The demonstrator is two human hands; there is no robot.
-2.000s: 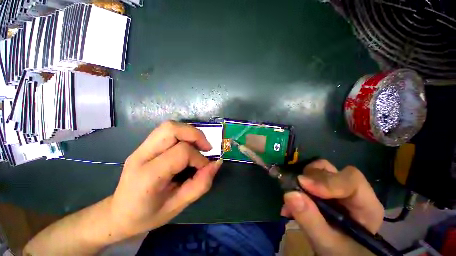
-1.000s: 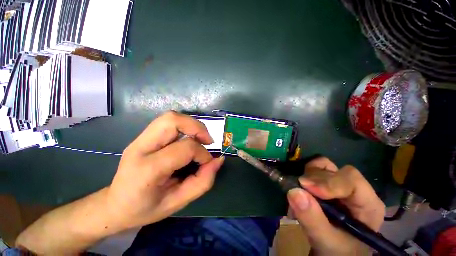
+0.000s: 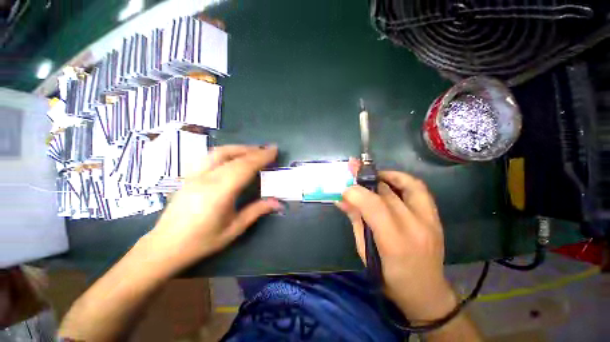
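A flat white LCD module (image 3: 281, 184) lies on the bench, joined to or overlapping the phone circuit board (image 3: 322, 196). The board looks washed out white, with a teal-green strip at its near edge; I cannot tell whether something covers it. My left hand (image 3: 217, 190) has thumb and fingers spread around the module's left end, with nothing visibly held. My right hand (image 3: 401, 230) holds the black soldering iron (image 3: 365, 143), its tip pointing away from me above the bench. My right fingertips are at the board's right end and hide it. No solder wire can be made out.
Rows of stacked LCD modules (image 3: 200, 103) stand at left, beside a large white tray or box (image 3: 27, 187). A red-and-white tin (image 3: 438, 130) of metal wool is at right, below the fan's spiral guard (image 3: 461, 37). The iron's cable (image 3: 476, 287) loops near the bench's front edge.
The iron's tip has left the joint and swung away from me. My left hand has opened its pinch. My right hand has moved left to the board's end. The view has shifted, showing more stacks.
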